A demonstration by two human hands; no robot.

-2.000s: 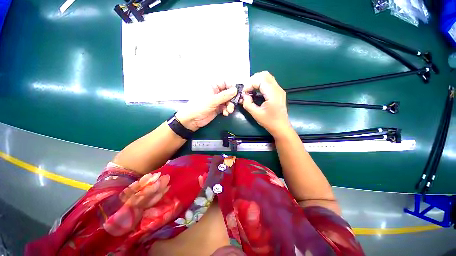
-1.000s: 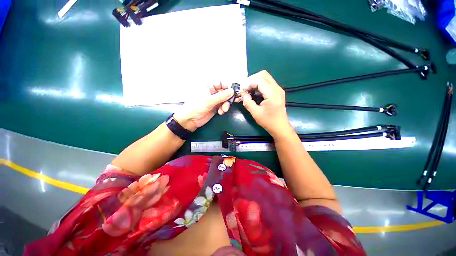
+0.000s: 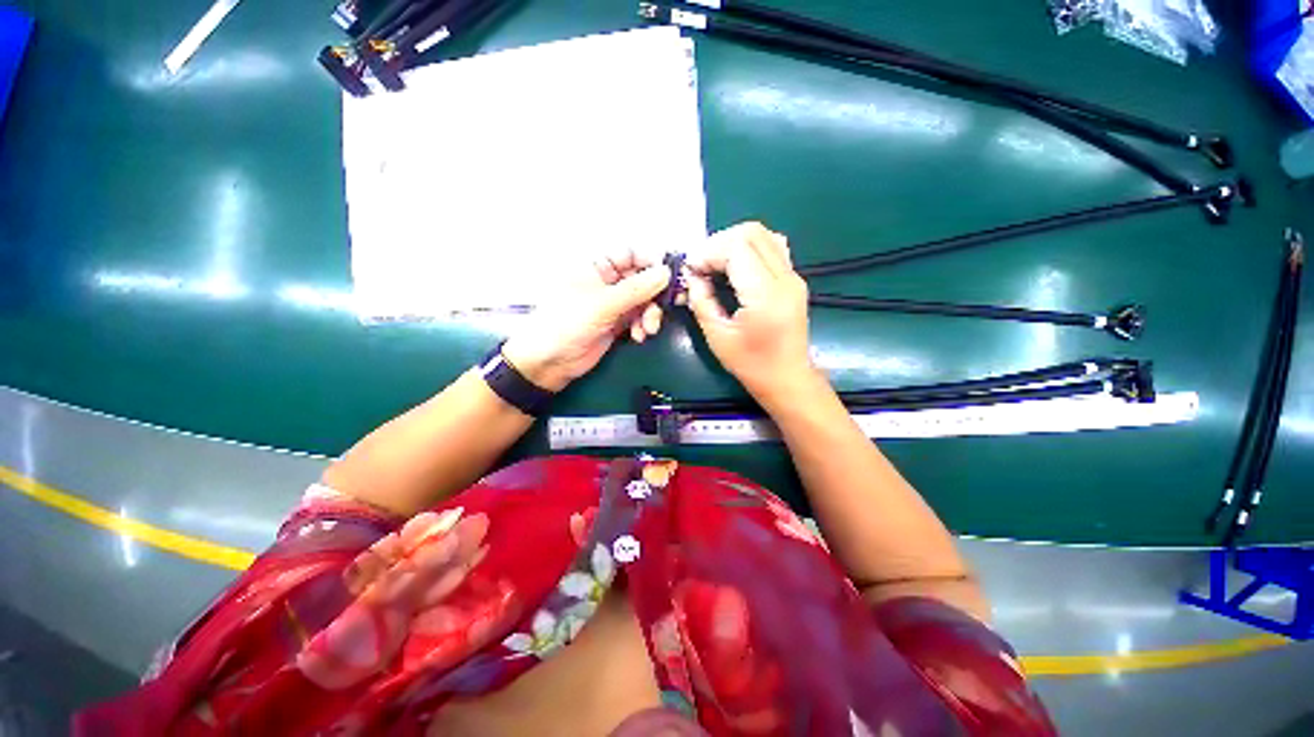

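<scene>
A small black connector housing point(image 3: 675, 274) is held between both hands at the lower right corner of the white paper sheet point(image 3: 526, 173). My left hand point(image 3: 598, 310) grips the housing between thumb and fingers. My right hand point(image 3: 752, 305) pinches at its right side; the thin wire ends there are mostly hidden by the fingers. A black sleeved wire harness point(image 3: 973, 308) runs from under my right hand to a far-end connector point(image 3: 1125, 321) on the right. Another black cable point(image 3: 1009, 233) also leads from that hand up to the right.
A steel ruler point(image 3: 937, 423) lies near the table edge with harnesses point(image 3: 980, 389) along it. More cables lie at the top point(image 3: 922, 65) and far right point(image 3: 1265, 389). A harness bundle point(image 3: 418, 32), a white strip point(image 3: 199, 36) and plastic bags point(image 3: 1153, 22) are at the back.
The view has shifted slightly. My right hand has turned a little, its fingers closer around the connector housing. My left hand still holds the housing in much the same place.
</scene>
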